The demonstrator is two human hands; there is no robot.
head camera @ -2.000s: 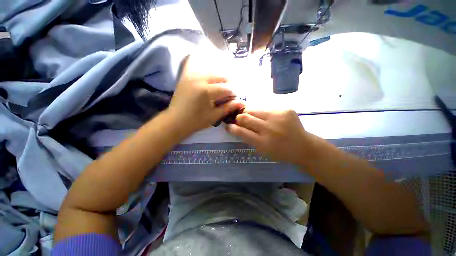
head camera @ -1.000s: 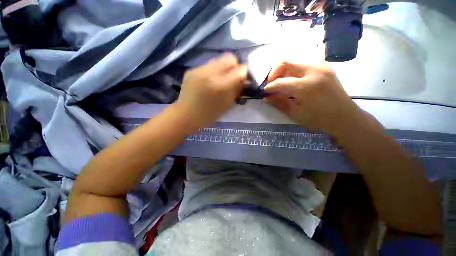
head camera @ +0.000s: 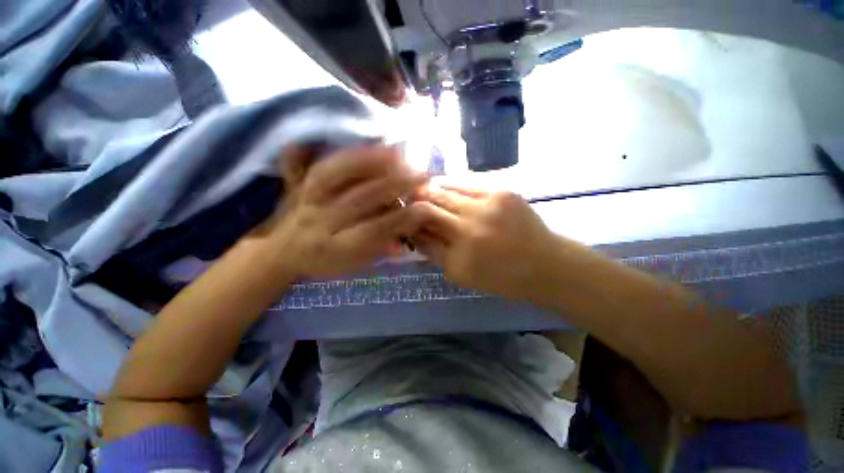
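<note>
The light grey garment with dark bands [head camera: 222, 152] lies draped left of the needle and runs up to my hands. My left hand [head camera: 347, 208] is blurred, its fingers bent over the cloth's end just below the bright needle area. My right hand [head camera: 481, 231] touches it from the right, thumb and fingers pinched together. A tiny dark bit of cloth [head camera: 407, 243] shows between the fingertips; most of it is hidden by my fingers. The needle area is washed out by glare.
The sewing machine's dark grey attachment [head camera: 490, 125] hangs just above my right hand. A ruler strip [head camera: 703, 263] runs along the table's front edge. A dark slim tool [head camera: 828, 166] lies at the right edge. More garments [head camera: 46, 369] are heaped at left. A perforated pale basket or chair [head camera: 814, 360] stands lower right.
The view has shifted, so the machine head and needle area show again. My hands have come closer together; the dark strip stretched between them a second ago is now mostly covered.
</note>
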